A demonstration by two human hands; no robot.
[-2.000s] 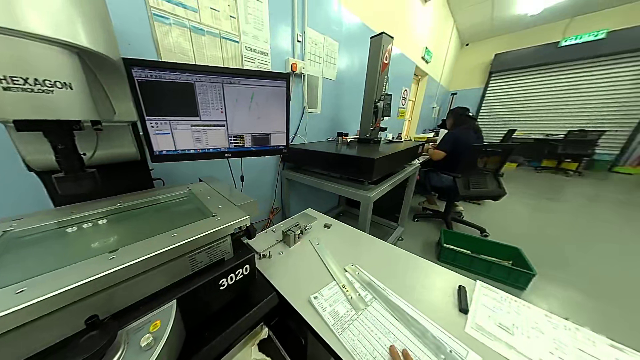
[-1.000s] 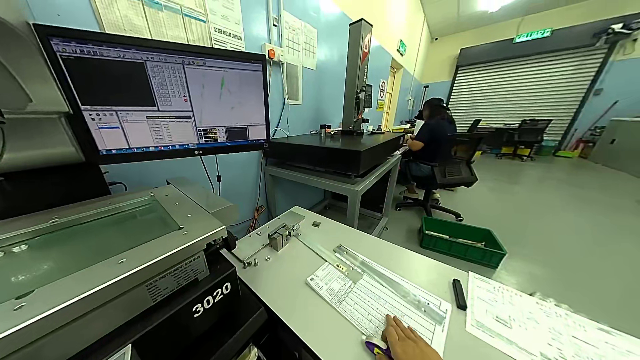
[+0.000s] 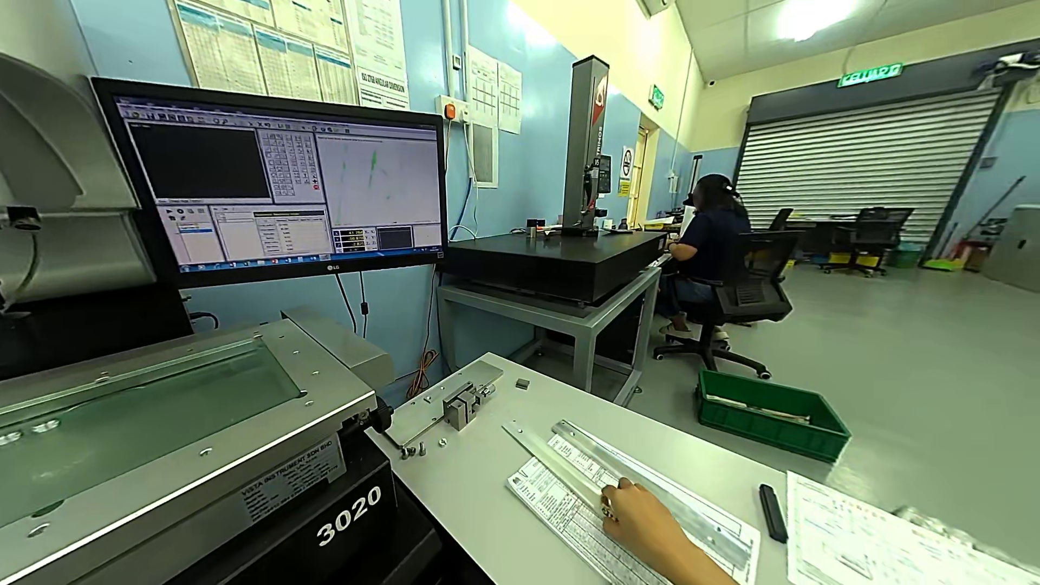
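Observation:
My right hand (image 3: 642,520) reaches in from the bottom right, its fingers closed on the near part of a long flat strip (image 3: 552,463) that looks like metal. Under the strip lies a printed sheet (image 3: 548,500) with tables. Beside it, a second, wider long metal piece (image 3: 650,479) rests across the papers, close to the back of my hand. My left hand is out of view.
A small steel vise (image 3: 463,406) and loose screws (image 3: 413,449) are at the bench's far left. A black marker-like object (image 3: 773,513) and papers (image 3: 861,536) lie right. The measuring machine (image 3: 325,406), monitor (image 3: 284,187), green crate (image 3: 772,414) and a seated person (image 3: 711,236) surround the bench.
My right hand, spread flat on the lower sheet a second ago, has moved onto the flat strip and closed on it. The purple-and-yellow object beside that hand is no longer visible.

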